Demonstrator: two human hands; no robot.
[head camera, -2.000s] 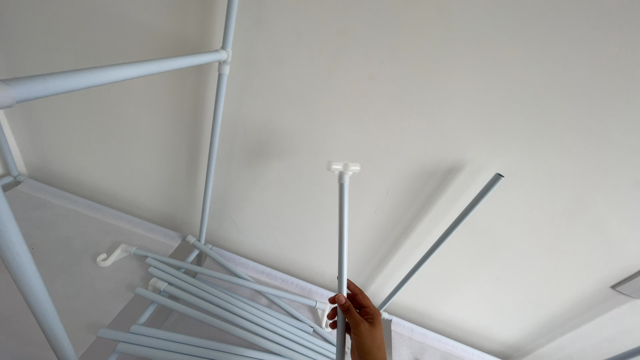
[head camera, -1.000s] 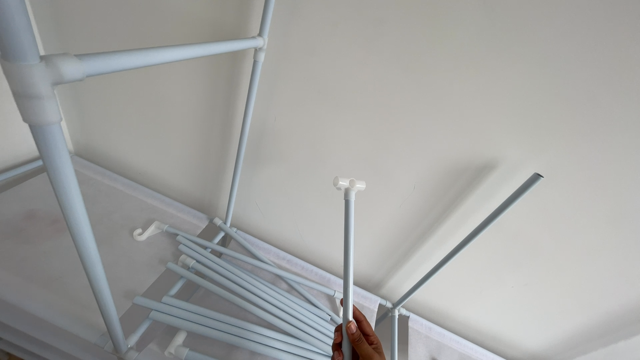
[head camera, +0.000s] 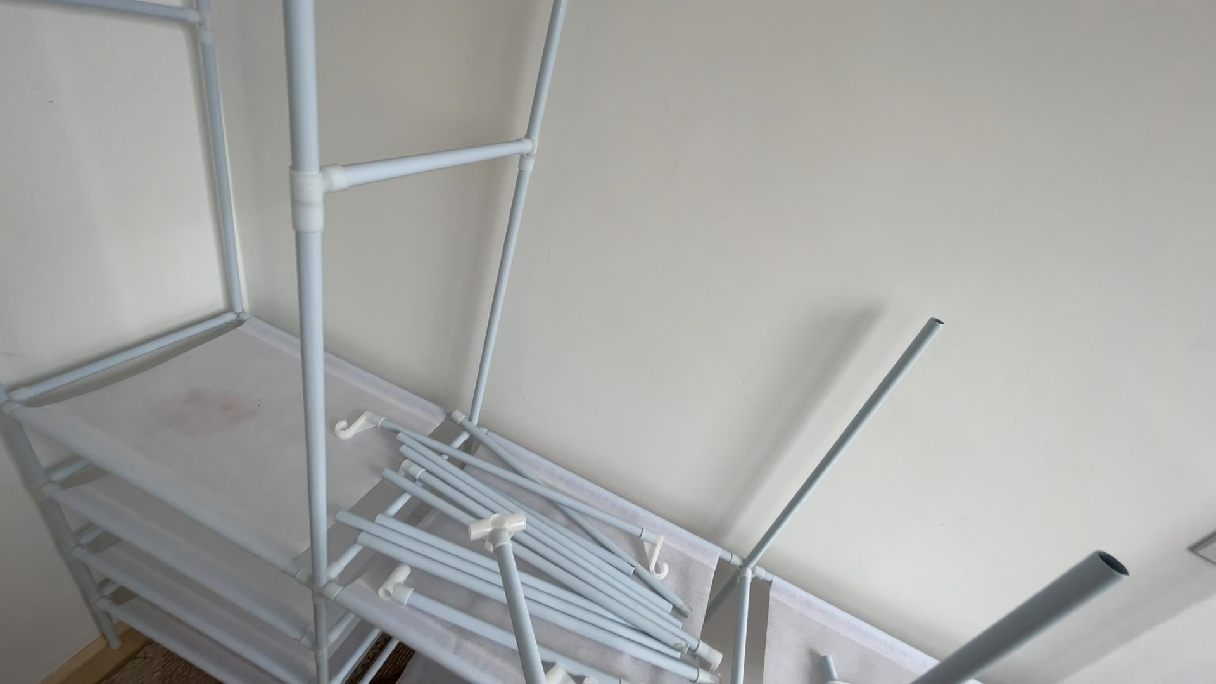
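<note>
Neither of my hands shows in the view of now. A light blue tube (head camera: 516, 608) with a white plastic T-shaped connector (head camera: 497, 528) on its top end stands at the lower middle, its lower part cut off by the frame edge. Behind it, several loose light blue tubes (head camera: 532, 532) lie in a pile on a white fabric shelf. Among them are a white hooked end piece (head camera: 357, 425) at the left, another hooked piece (head camera: 655, 557) at the right and a white connector (head camera: 393, 581) at the near side.
A tubular rack frame (head camera: 306, 361) rises at the left, over stacked fabric shelves (head camera: 228, 418). Two open-ended tubes slant up at the right, one near the wall (head camera: 845, 437) and a nearer one (head camera: 1035, 613). A pale wall (head camera: 712, 190) stands behind.
The hand that held the tube with the T-shaped connector has left the view. That connector now appears lower, in front of the pile. The view has shifted, showing more of the rack and shelves.
</note>
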